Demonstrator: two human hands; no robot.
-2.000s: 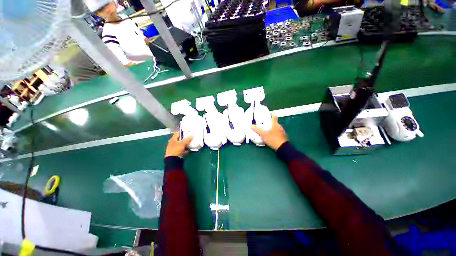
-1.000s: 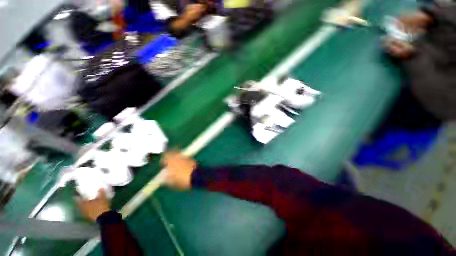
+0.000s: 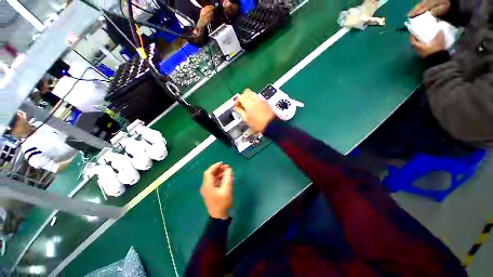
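Note:
Several white security cameras (image 3: 125, 157) stand in a row on the green belt beyond the white strip, at left. A screw feeder box (image 3: 253, 142) sits on the green bench, with a black electric screwdriver (image 3: 208, 123) slanting at its left. One camera with a black round lens face (image 3: 282, 104) lies just right of the box. My right hand (image 3: 254, 112) is over the box's back edge, beside that camera; its fingertips are bunched, and what they hold cannot be told. My left hand (image 3: 217, 190) is above the bench, fingers loosely curled, empty.
Another worker's hands (image 3: 430, 38) hold a white item at upper right, near a crumpled plastic bag (image 3: 361, 16). A blue stool (image 3: 438, 172) stands at right. Black trays (image 3: 132, 89) are across the line. A clear bag (image 3: 119, 266) lies at lower left.
The row of cameras has moved from the bench onto the belt and both hands have let go. My right hand has moved to the feeder; my left has drawn back. The view has turned right.

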